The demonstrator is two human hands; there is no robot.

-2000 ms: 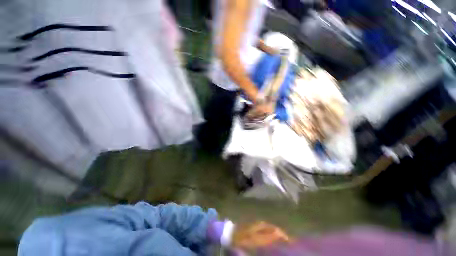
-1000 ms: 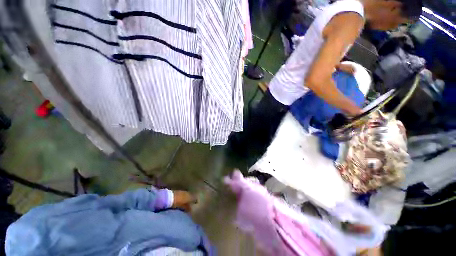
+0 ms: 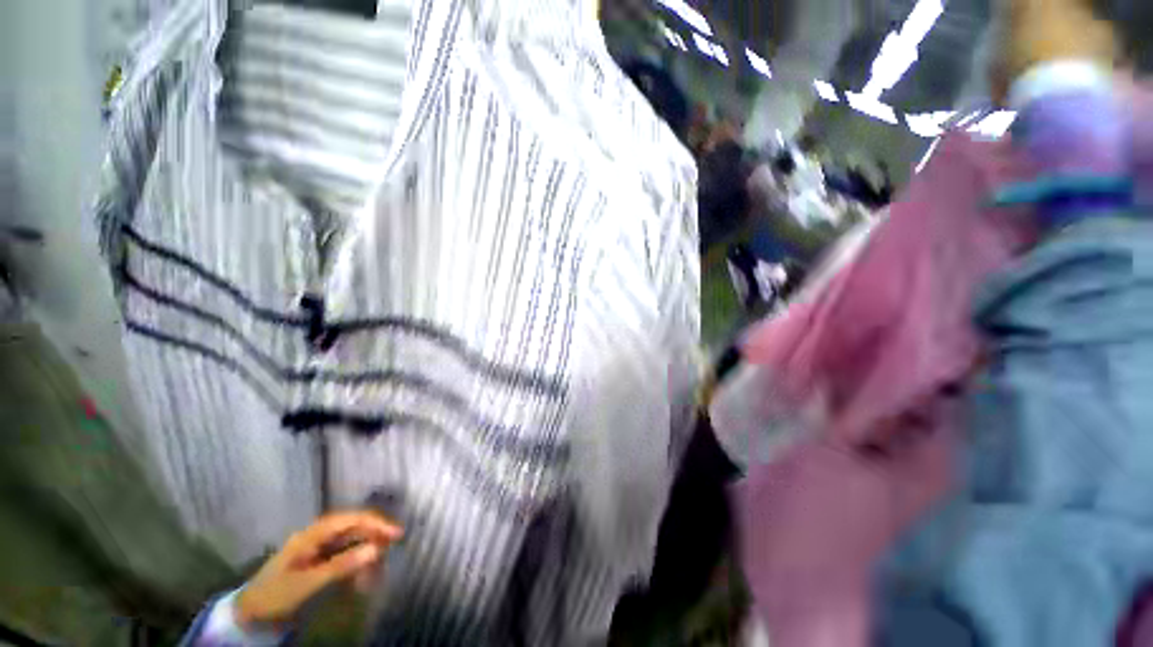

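Note:
A white striped shirt [image 3: 468, 278] with black bands across hangs large in front of me, left of centre. My left hand [image 3: 316, 569] is low in front of its lower part, fingers curled with a gap and nothing visible in them; whether it touches the cloth is unclear. My right hand [image 3: 1056, 38] is raised at the top right, blurred and cut off by the upper edge. A blurred pink garment [image 3: 872, 303] hangs beside my right sleeve, below that hand; the grip on it is out of view.
Strip lights [image 3: 904, 51] run along the ceiling at the upper right. Blurred white and dark items [image 3: 797, 190] lie in the background between the striped shirt and the pink garment. Green-grey floor [image 3: 76, 506] shows at the lower left.
The view has swung up and closer to the striped shirt. My right hand and the pink garment have risen from the lower right. The other person is no longer visible.

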